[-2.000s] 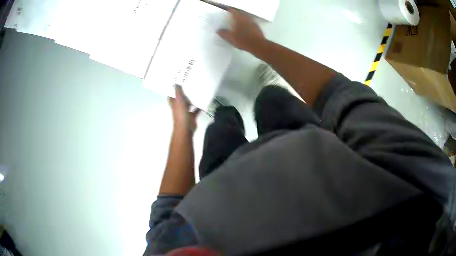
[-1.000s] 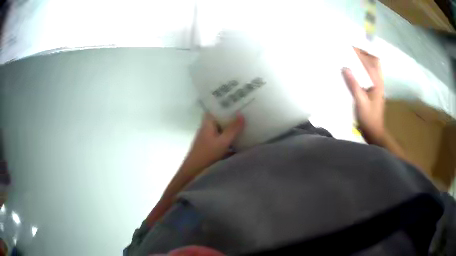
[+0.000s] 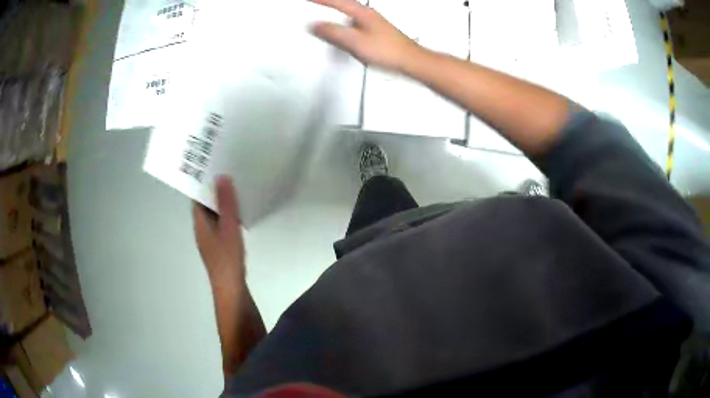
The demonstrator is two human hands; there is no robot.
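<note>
White camera boxes [image 3: 268, 116] with black lettering are held tilted between my two hands, blurred by motion; I cannot tell how many there are. My left hand [image 3: 223, 233] grips the lower left edge, thumb on the face near the lettering. My right hand [image 3: 370, 37] is at the upper right end, its fingers over the edge. Behind them a block of white boxes [image 3: 416, 97] runs across the top of the view, with dark gaps between boxes. The held boxes hide part of the block.
Brown cartons [image 3: 19, 221] and wrapped grey goods [image 3: 31, 109] stand along the left edge. Yellow and black tape [image 3: 667, 93] marks the floor at the right. Brown cartons [image 3: 693, 74] show at the right edge. My shoe [image 3: 374, 160] is close below the block.
The held boxes have moved from the middle to the upper left, both hands with them. The view has shifted along the block; goods at the left edge now show.
</note>
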